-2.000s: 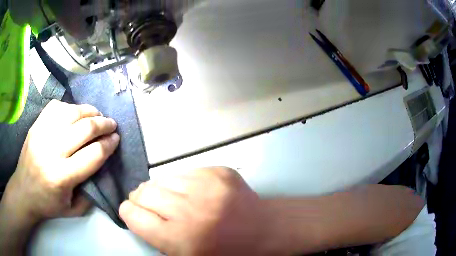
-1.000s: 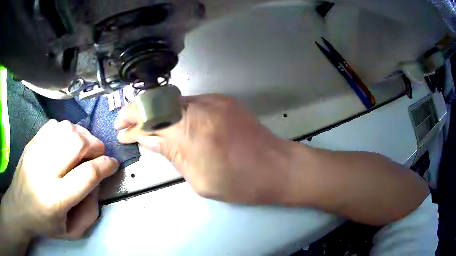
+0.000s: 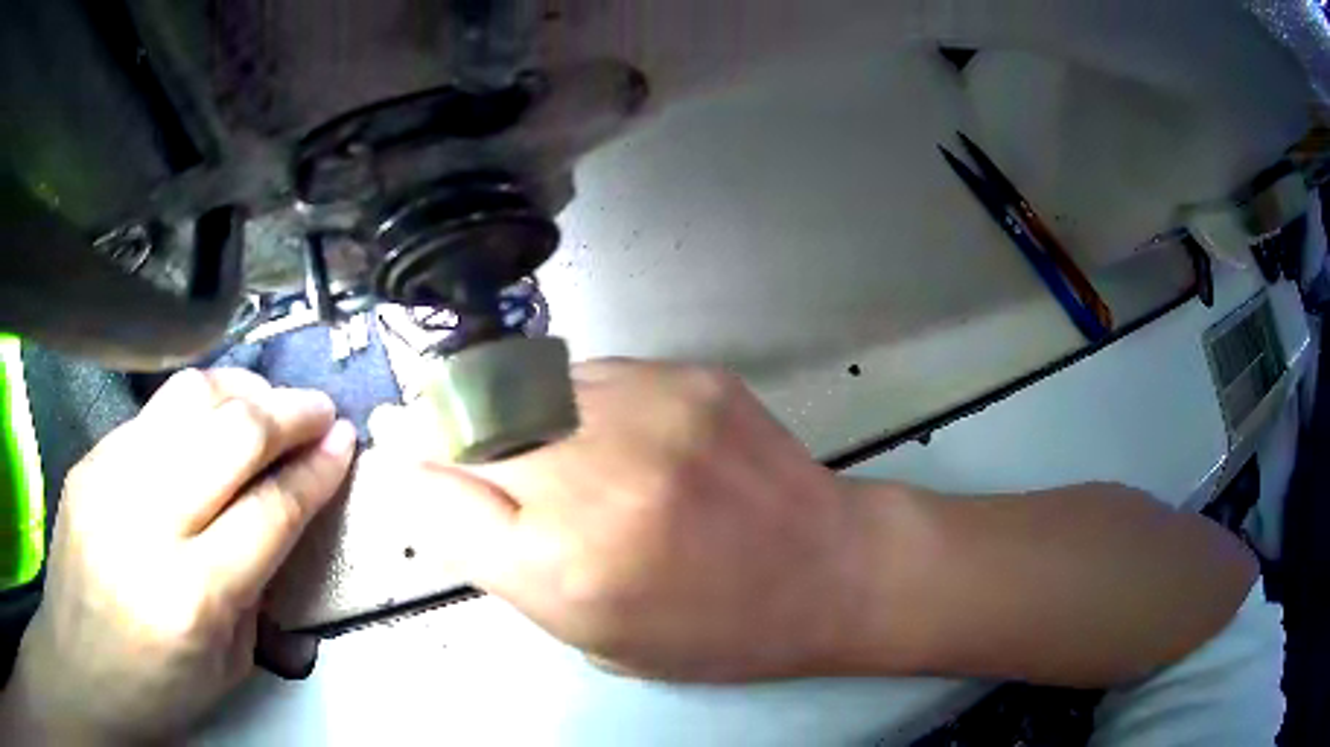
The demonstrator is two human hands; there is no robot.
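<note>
The dark grey strip (image 3: pixel 324 371) lies under the presser foot area (image 3: pixel 350 324), and only a short end of it shows between my hands. My left hand (image 3: pixel 204 511) has its fingertips closed on the strip's left and near edge. My right hand (image 3: pixel 656 511) reaches in from the right, its fingertips at the strip's right edge beside the needle area; glare and the pale knob (image 3: pixel 511 397) partly hide them, so a grip cannot be told. The sewing machine head (image 3: pixel 438 88) looms above, dark and close.
Snips (image 3: pixel 1033 241) with blue and orange-red handles lie on the machine bed (image 3: pixel 729 234). A grey control panel (image 3: pixel 1247 358) is at the right table edge. A bright green tag (image 3: pixel 18 467) hangs at the far left. Dark cloth (image 3: pixel 80 423) lies behind my left hand.
My right hand has moved from the strip's near end up beside the needle. The strip has fed away from me, and less of it shows. The machine head now fills more of the view.
</note>
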